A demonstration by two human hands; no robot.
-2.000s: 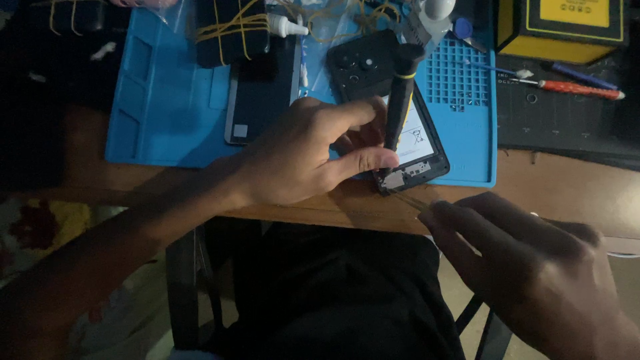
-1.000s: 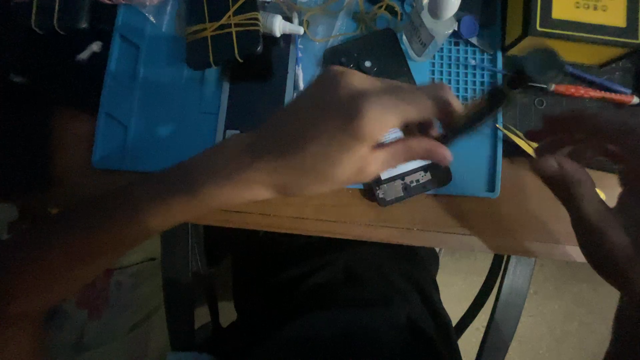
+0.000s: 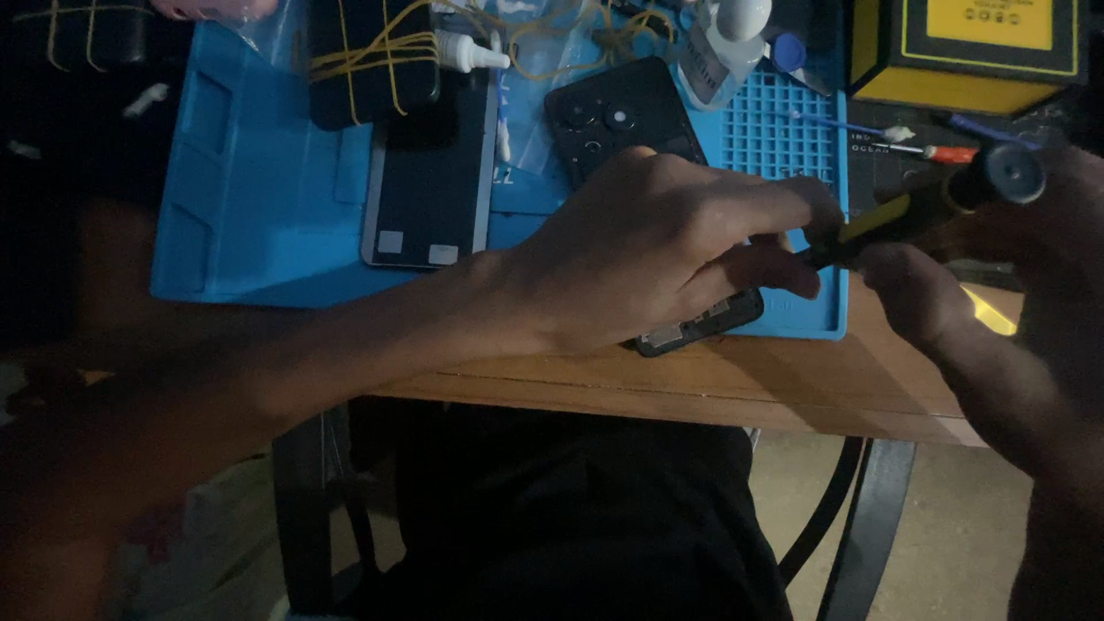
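My left hand (image 3: 638, 233) reaches over an opened phone (image 3: 703, 323), whose lower end with exposed parts shows below the palm; the hand hides the rest. Its thumb and index finger pinch the front end of a black and yellow screwdriver (image 3: 897, 211). At the right, my right hand (image 3: 966, 285) has its thumb against the same screwdriver's handle, with the fingers behind it in shadow. The screwdriver lies slanted between both hands, its round cap toward the upper right. A dark phone back cover with camera openings (image 3: 625, 116) rests behind my left hand.
A blue repair mat (image 3: 259, 276) lies on the wooden table (image 3: 561, 379). On it are a phone screen panel (image 3: 427, 190), a rubber-banded dark bundle (image 3: 371, 69) and a clear bottle (image 3: 720, 65). A red-handled screwdriver (image 3: 949, 154) and a yellow-black box (image 3: 949, 86) are at the right.
Two seconds ago my left hand held the screwdriver upright over the phone and my right hand held tweezers at its lower end. The screwdriver has moved right and tilted, and my right hand has come to it.
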